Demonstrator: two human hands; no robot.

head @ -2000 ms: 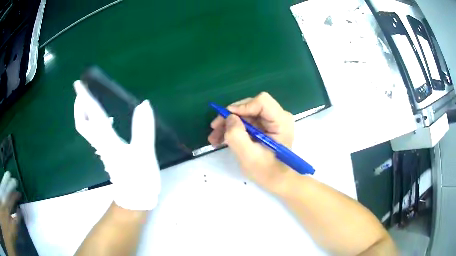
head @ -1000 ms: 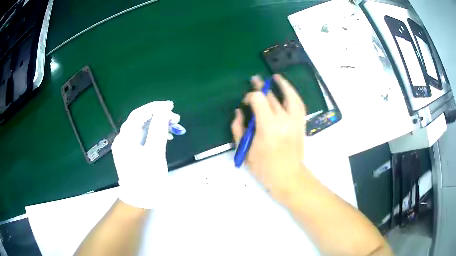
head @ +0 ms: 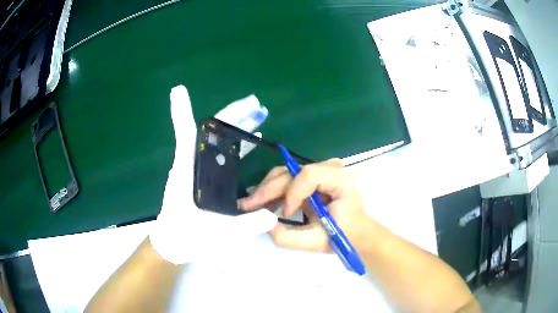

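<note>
A black phone middle frame [head: 215, 177] with small yellow-orange spots is held tilted over the near edge of the green mat. My left hand [head: 193, 208], in a white glove with a blue patch on one finger, holds its solid end from below and the left. My bare right hand [head: 327, 198] holds a blue pen [head: 324, 217], and its fingers also touch the frame's right part. The pen's tip is by the frame's upper long edge. The far end of the frame is partly hidden by my right hand.
A greyer phone frame [head: 41, 150] lies flat on the green mat [head: 293, 67] at left. A black blister tray [head: 27, 55] is at upper left. A printed sheet [head: 434, 79] and a fixture [head: 489, 85] with black frames are at right. White paper [head: 245, 281] covers the near edge.
The black frame, which lay at the mat's right side, is now in my hands. My left hand has opened around it. The greyer frame now appears farther left.
</note>
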